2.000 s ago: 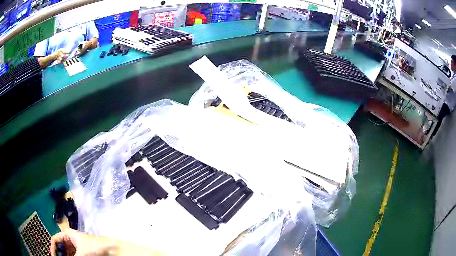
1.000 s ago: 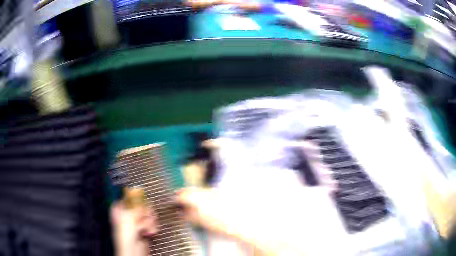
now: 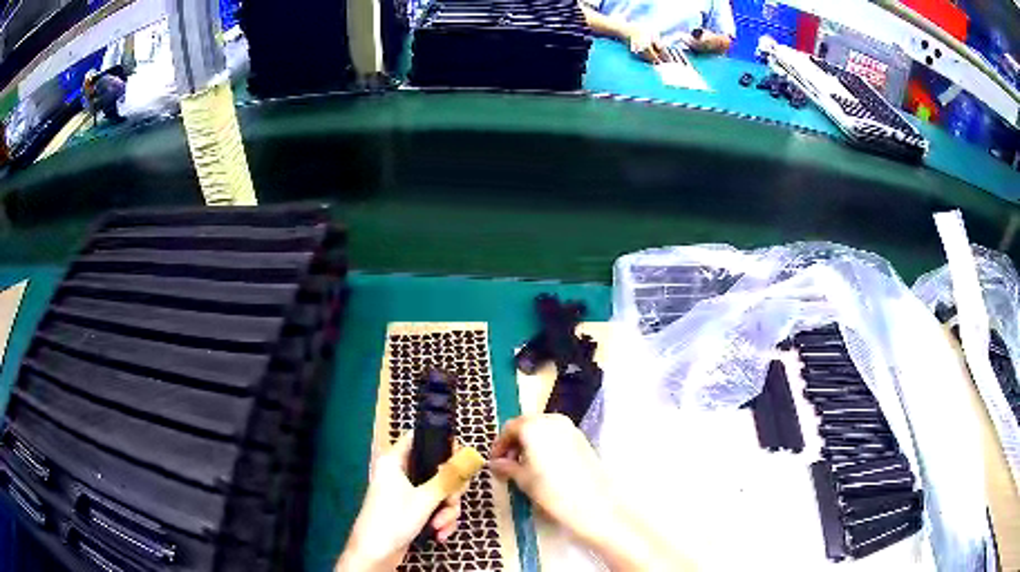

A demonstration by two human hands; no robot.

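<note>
My left hand (image 3: 405,501) is over the lower part of the pad sheet (image 3: 437,341), closed around several black plastic parts (image 3: 434,419) held upright together. A yellow-orange finger cot (image 3: 456,472) covers a finger of it. My right hand (image 3: 556,467) is at the sheet's right edge, thumb and forefinger pinched close beside that finger cot. Whether a tiny pad is between its fingertips cannot be made out. The sheet is tan with dense rows of dark shapes.
A tall stack of black trays (image 3: 168,335) stands at left. A loose pile of black parts (image 3: 570,374) lies right of the sheet. Further right, black bars (image 3: 856,436) lie in rows on white packing inside a clear plastic bag (image 3: 716,346). A person (image 3: 671,22) sits beyond the dark green belt (image 3: 481,190).
The view has swung left from the bagged parts to the pad sheet and is now sharp. My left hand has come into view, and my right hand is now close beside it.
</note>
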